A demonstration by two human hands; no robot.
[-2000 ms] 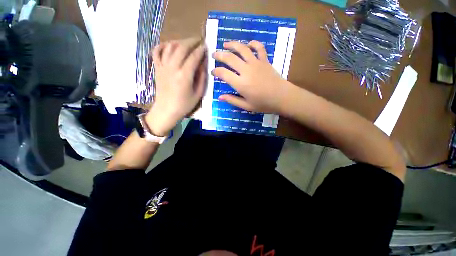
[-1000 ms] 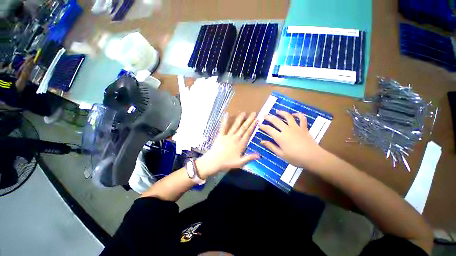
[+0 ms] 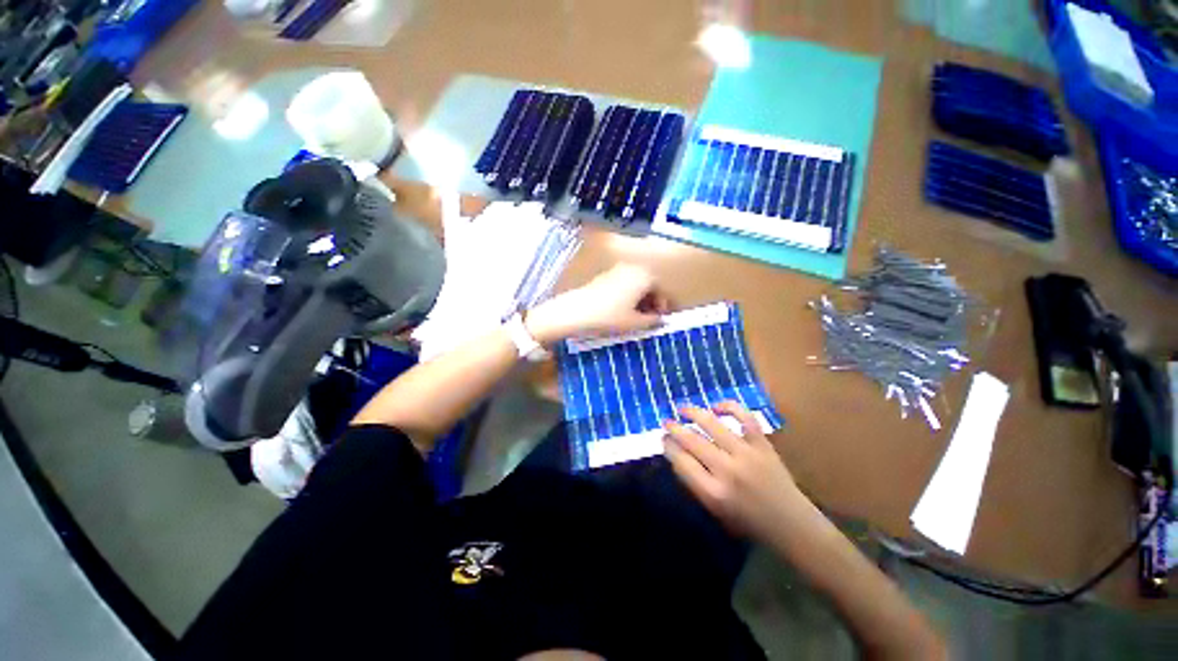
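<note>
The blue solar cell string (image 3: 672, 373) lies turned sideways at the near table edge, with white strips along its far and near edges. It looks slightly bowed, and its near side reaches past the table edge. My left hand (image 3: 607, 305) is at its far white strip, fingers curled; whether they grip anything is hidden. My right hand (image 3: 733, 467) holds its near edge, fingertips on top and the thumb hidden.
White strips (image 3: 485, 265) and a grey fan-like machine (image 3: 323, 284) stand left. Dark cell stacks (image 3: 536, 142) and finished strings (image 3: 762, 187) on a green mat (image 3: 788, 97) lie beyond. Right are loose ribbons (image 3: 900, 323), one white strip (image 3: 962, 465), a black holder (image 3: 1066, 342) and a blue tray (image 3: 1143, 194).
The cell string has been turned so its white strips now run along the far and near edges. My left hand moved to the far strip, my right to the near edge. The view shifted.
</note>
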